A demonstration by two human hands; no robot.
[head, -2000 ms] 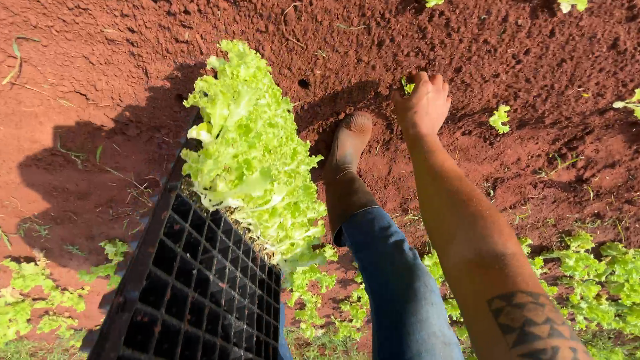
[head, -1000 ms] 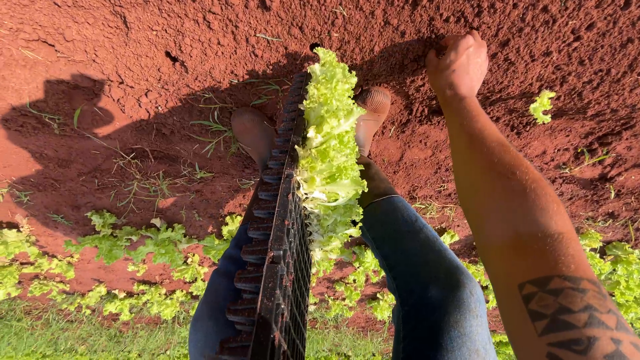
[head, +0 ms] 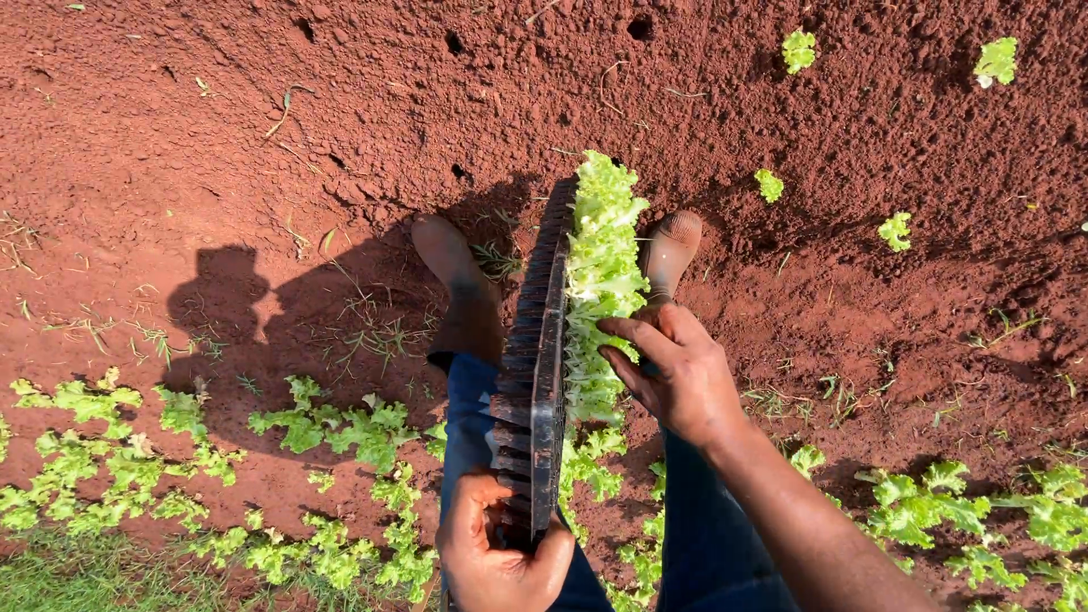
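Note:
A black plastic seedling tray [head: 548, 365] stands on edge between my legs, its underside cells facing left. My left hand [head: 501, 544] grips its near end, thumb and fingers on either side of the rim. Lettuce seedlings [head: 603, 246] fill the far part of the tray's right face. My right hand [head: 680, 370] is at these leaves, thumb and index finger spread a little; whether a seedling is between them cannot be told.
Boots [head: 671, 251] stand on red soil on either side of the tray. Small lettuce plants [head: 769, 185] sit in the soil at the upper right, and several holes [head: 640, 28] lie ahead. Rows of larger lettuce [head: 922, 506] grow nearer, with grass [head: 102, 578] at the lower left.
My right hand has come back from the soil to the leaves on the tray. The left hand, not visible before, now shows at the tray's near end. A small plant now shows where the right hand was.

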